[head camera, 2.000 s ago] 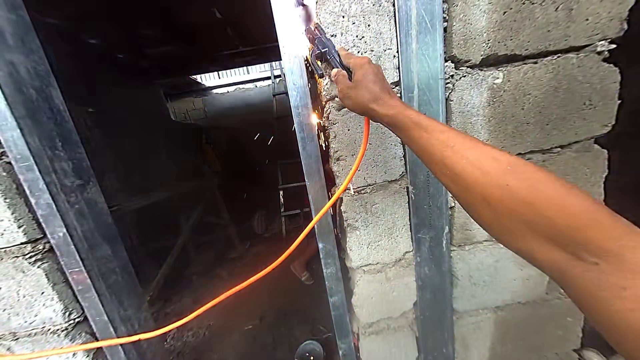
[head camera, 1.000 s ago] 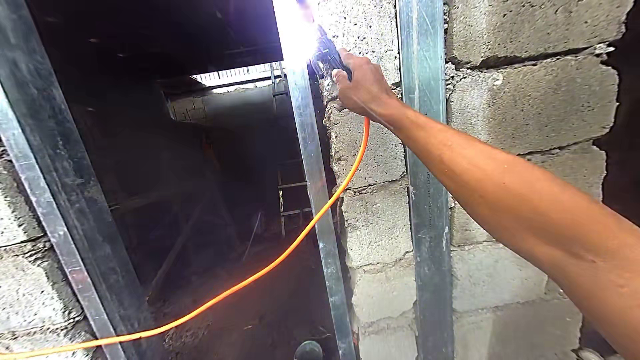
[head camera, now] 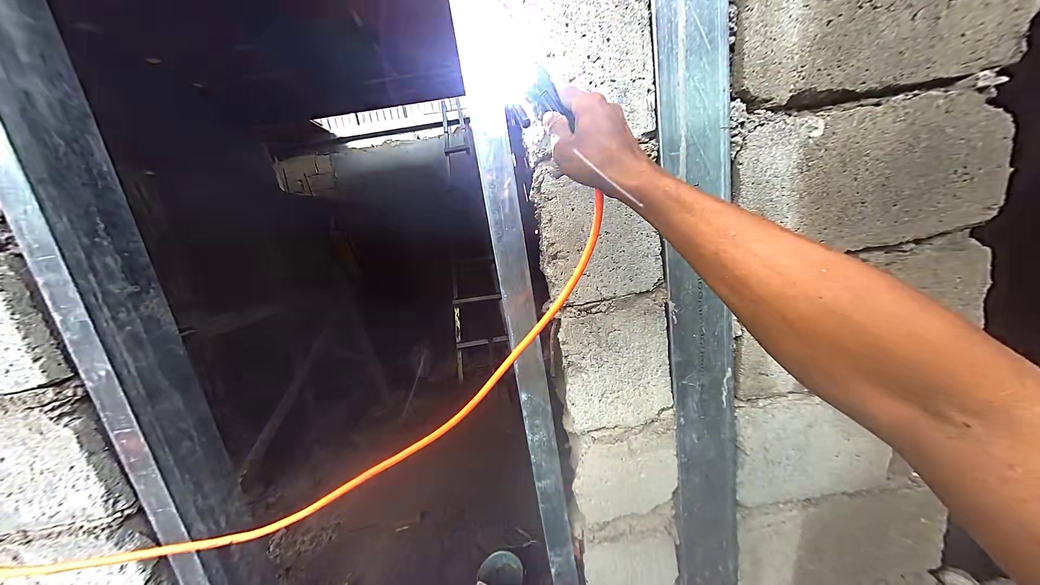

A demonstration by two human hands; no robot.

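Observation:
My right hand (head camera: 597, 138) grips a dark welding electrode holder (head camera: 555, 101) at the upper middle of the head view. From beneath the hand an orange welding cable (head camera: 455, 418) hangs in a curve and runs to the lower left. A glaring white arc hides the holder's front end and the upper part of a narrow metal stud (head camera: 520, 325) at the opening's right edge. Concrete blocks (head camera: 613, 366) stand just right of that stud, and a wider metal stud (head camera: 700, 341) rises behind my wrist. My left hand is out of view.
Through the dark opening a ladder (head camera: 479, 299) shows, with a pale wall (head camera: 390, 183) behind it. Another dark metal post (head camera: 122, 244) slants along the left side. More concrete blocks (head camera: 877, 171) fill the right. A rounded object (head camera: 500, 569) shows at the bottom edge.
The small sparks two seconds ago have given way to a large, bright arc glare. A foot seen in the opening two seconds ago no longer shows. My right hand stays in nearly the same place.

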